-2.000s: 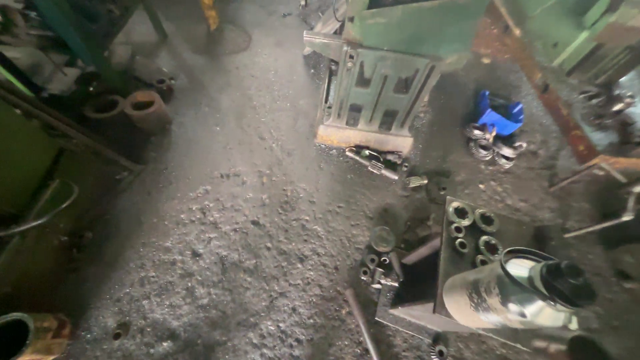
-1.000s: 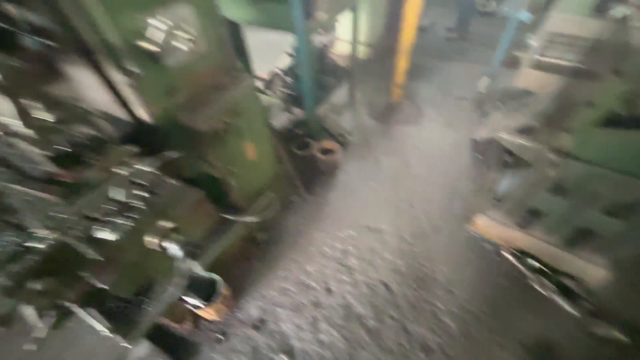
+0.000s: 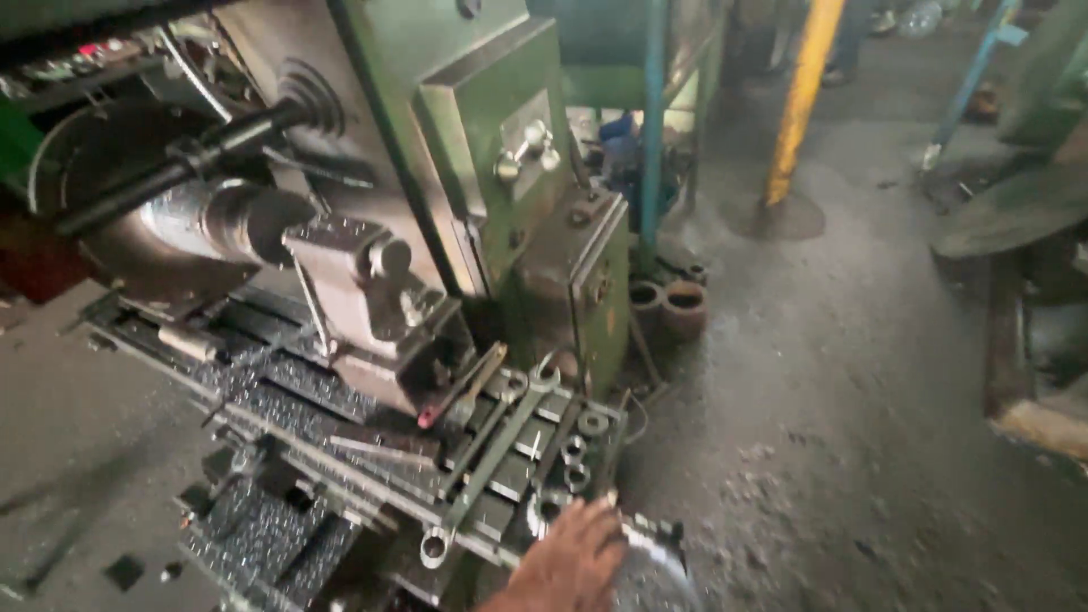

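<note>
What appears to be my left hand [image 3: 569, 548] reaches in at the bottom centre, back up, over the end of the machine table [image 3: 518, 489]. It is beside a metal ring [image 3: 548, 507] and a curved bright metal part [image 3: 659, 552]; its grip is unclear. My right hand is out of view. A long wrench [image 3: 501, 450] lies across the table slots, with several nuts or rings [image 3: 592, 423] to its right. A brush [image 3: 476, 387] lies behind. A metal cylinder [image 3: 229, 221] sits between the round chuck or plate [image 3: 110, 170] and the tailstock-like block [image 3: 365, 297], below a dark arbor [image 3: 195, 157].
The green machine column [image 3: 408, 127] rises behind the table. Metal chips cover the slotted bed [image 3: 272, 408] and lower ledge [image 3: 255, 544]. Two rusty tubes [image 3: 682, 310] stand on the floor near a blue post [image 3: 653, 127]. A yellow post [image 3: 803, 102] stands farther back; a machine edge [image 3: 1041, 425] is at right.
The view has swung left from the floor and parts stand to the machine table. A hand, unseen in both earlier frames, now shows at the bottom centre.
</note>
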